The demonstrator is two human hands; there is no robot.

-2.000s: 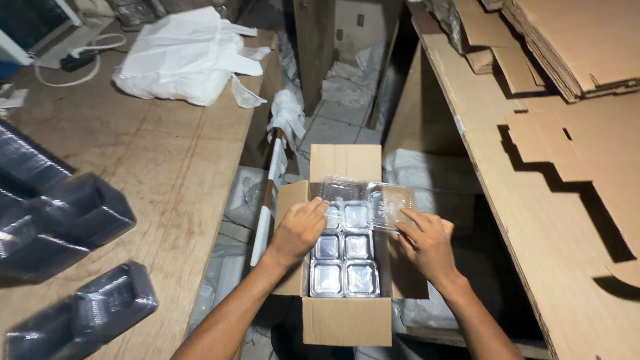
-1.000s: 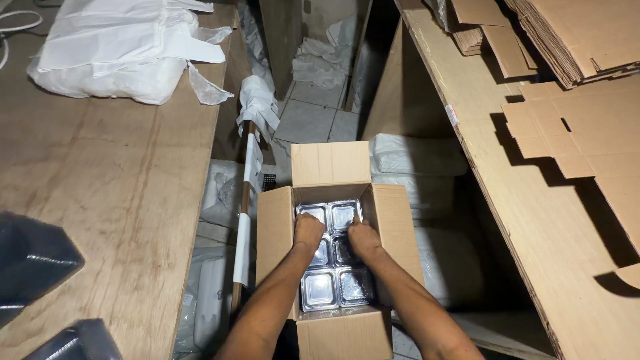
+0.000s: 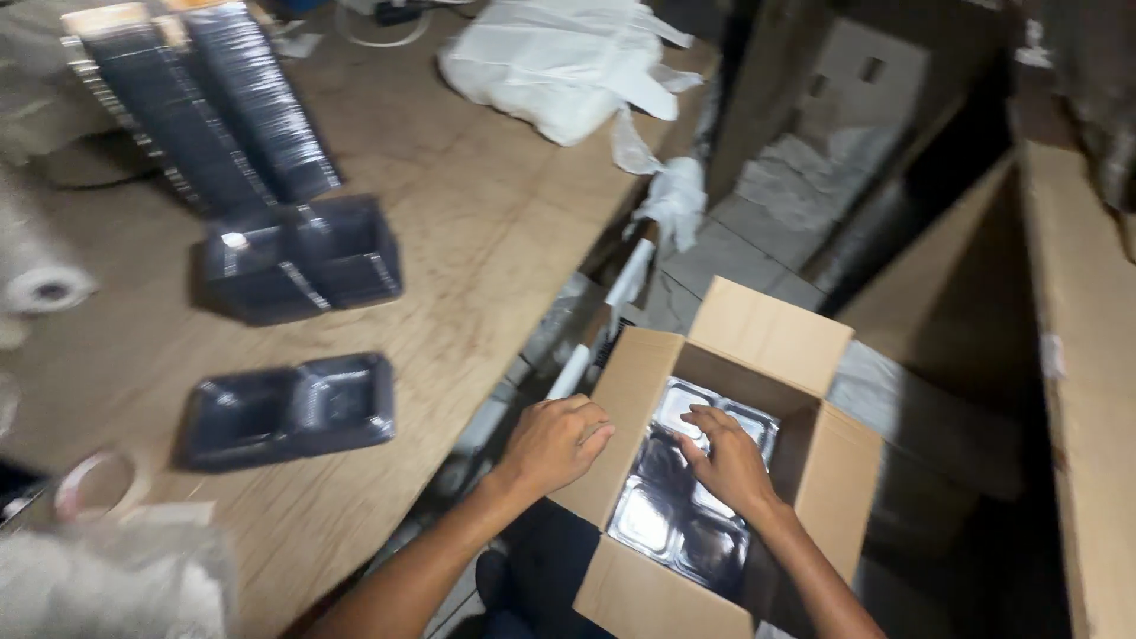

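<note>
An open cardboard box [image 3: 772, 333] stands below me with its flaps spread, holding several clear plastic containers or lids [image 3: 643, 515] in two columns. My right hand [image 3: 728, 457] is over the box's inside, fingers spread, with nothing seen in it; whether it touches the plastic I cannot tell. My left hand [image 3: 555, 444] is above the box's left flap, fingers loosely curled, with no object visible in it. On the wooden table to the left lie a black two-compartment plastic tray [image 3: 293, 413] and a deeper stack of such trays [image 3: 306, 257].
Two long stacks of black trays [image 3: 213, 106] lie farther back on the table [image 3: 461, 266]. A white plastic bag [image 3: 559, 62], a tape roll [image 3: 102, 484] and a film roll [image 3: 49, 284] are also there. A wooden surface [image 3: 1083, 382] runs along the right.
My left hand has come out of the box to its left side. The clear plastic piece held over the box two seconds ago is no longer in my hands. The view has swung left.
</note>
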